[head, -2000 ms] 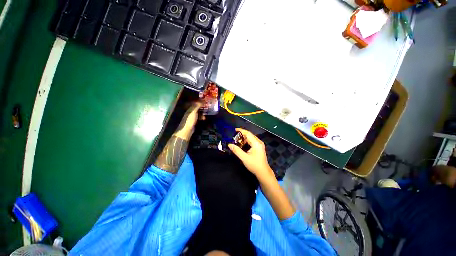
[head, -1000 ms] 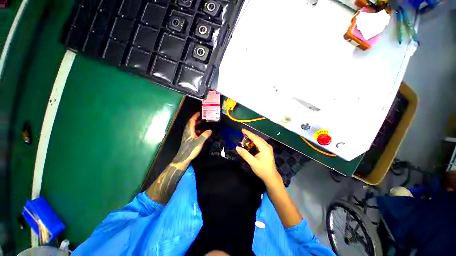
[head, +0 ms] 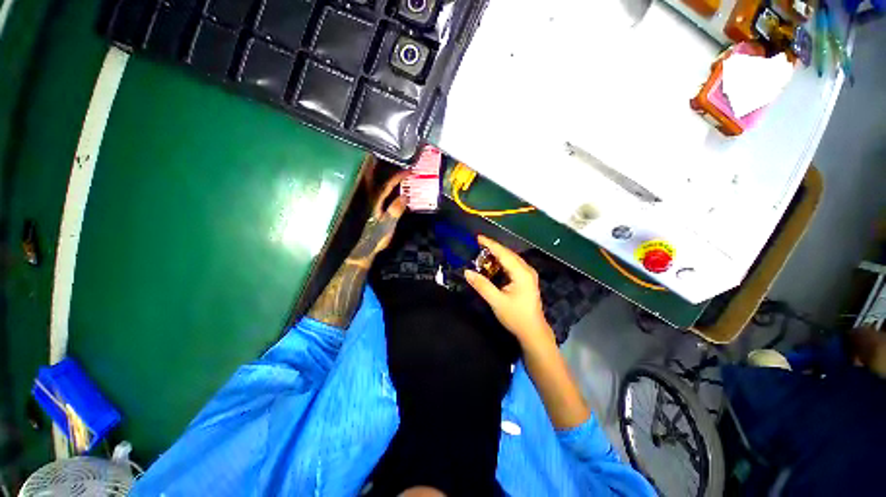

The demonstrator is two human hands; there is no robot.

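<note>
My right hand (head: 510,289) pinches a small dark unit with gold glints (head: 488,262) between thumb and fingertips above my lap. My left hand (head: 389,209) is at the left edge of a red-and-white packet (head: 422,181), beside the yellow plug. Its fingertips meet the packet's edge; whether they grip it cannot be told. A dark blue item (head: 455,243) lies at lap level between the hands, partly in shadow. A black blister tray (head: 325,89) lies above left, with black square parts with pale rings (head: 410,54) in pockets at its right side.
The white machine bed (head: 622,116) has a red emergency stop (head: 657,257) at its front corner. An orange block with white and pink pads (head: 748,85) stands on it. An orange cable (head: 495,211) runs along its edge. Blue bin (head: 78,403) lower left; carton (head: 733,320), wheelchair wheel (head: 670,427) and person (head: 806,422) right.
My left hand, apart from the packet a second ago, has moved up to its edge. My right hand still holds the small unit. The whole view has shifted slightly.
</note>
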